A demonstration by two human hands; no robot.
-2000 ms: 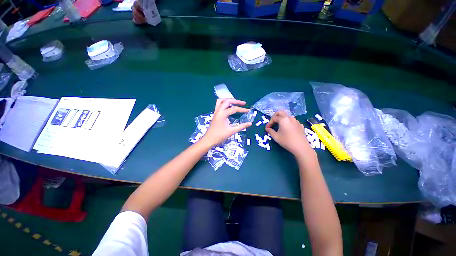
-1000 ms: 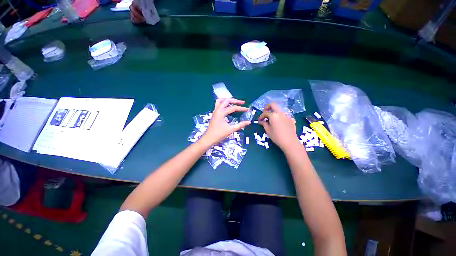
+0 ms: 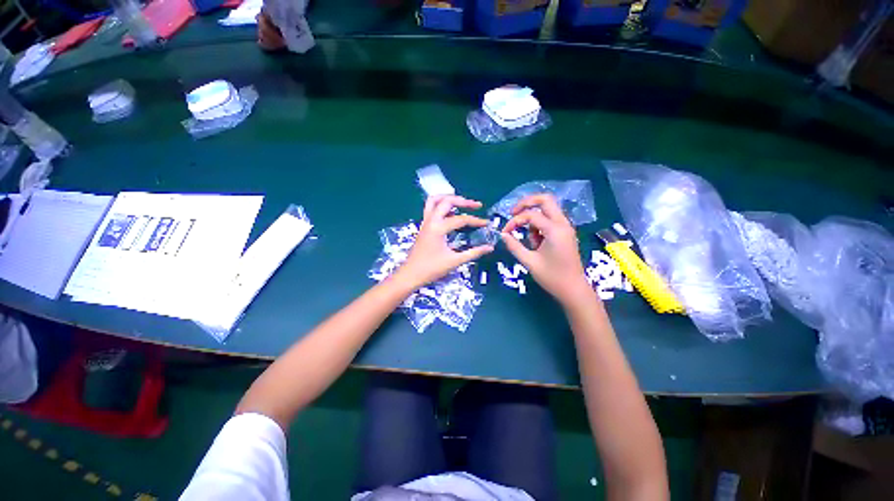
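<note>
My left hand [image 3: 441,243] is over the heap of filled small bags [image 3: 446,301], its thumb and fingers on a small clear bag [image 3: 480,236]. My right hand [image 3: 547,245] is just right of it, fingertips pinched at the bag's right edge; a tiny dark and white bit shows there, too small to make out. Loose small white parts [image 3: 512,275] lie below the hands, and more [image 3: 606,274] lie right of my right wrist. A medium clear bag [image 3: 573,199] lies behind my right hand. A pale stack of small flat bags [image 3: 433,180] lies behind my left hand.
A yellow utility knife [image 3: 643,278] lies beside large clear bags [image 3: 686,245] at right. A printed sheet [image 3: 167,250] and a long bagged white item [image 3: 260,269] lie left. White rounded units in bags [image 3: 511,108] sit farther back. Another person's hand [image 3: 272,31] shows at the far side.
My right hand has moved from the loose parts up and left to the small bag at my left fingertips. The bagged white units have shifted slightly right. My left hand has barely moved.
</note>
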